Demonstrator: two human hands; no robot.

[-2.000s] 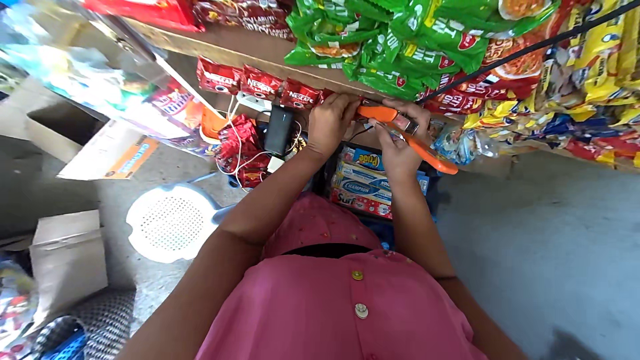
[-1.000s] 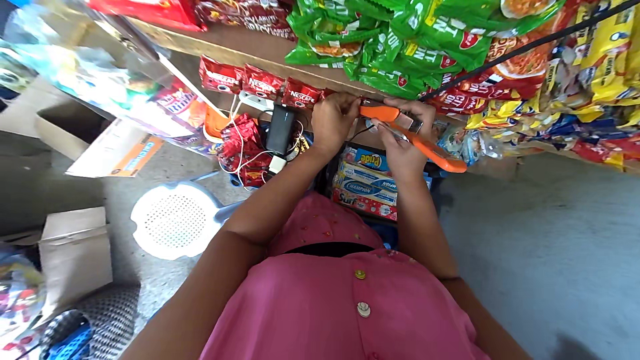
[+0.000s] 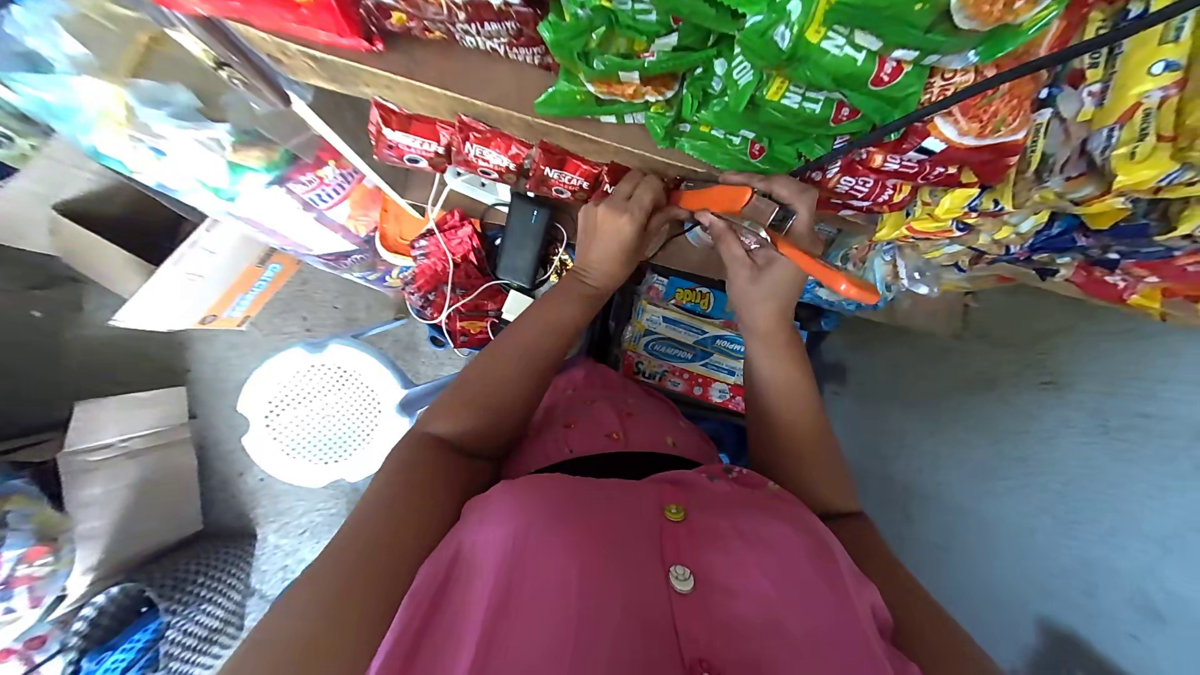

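Observation:
Both hands are at the shelf edge, around an orange-handled hand tool (image 3: 825, 270) with a metal part near its middle; its exact kind cannot be told. My right hand (image 3: 764, 248) is closed on the tool, fingers about the metal part. My left hand (image 3: 619, 230) is bent near the tool's left orange handle (image 3: 712, 198), its fingertips together at the shelf edge; what they pinch is hidden. A thin dark cord (image 3: 677, 232) shows between the hands. Red Nescafé sachets (image 3: 565, 172) hang just left of my left hand.
Green noodle packs (image 3: 778, 84) and yellow packets (image 3: 1125, 103) hang above and right. A black power bank (image 3: 524, 240), white cables and red sachets (image 3: 447, 264) lie at left. Below the hands are detergent boxes (image 3: 689, 347). A white stool (image 3: 323, 412) and cardboard boxes (image 3: 131, 469) stand on the floor.

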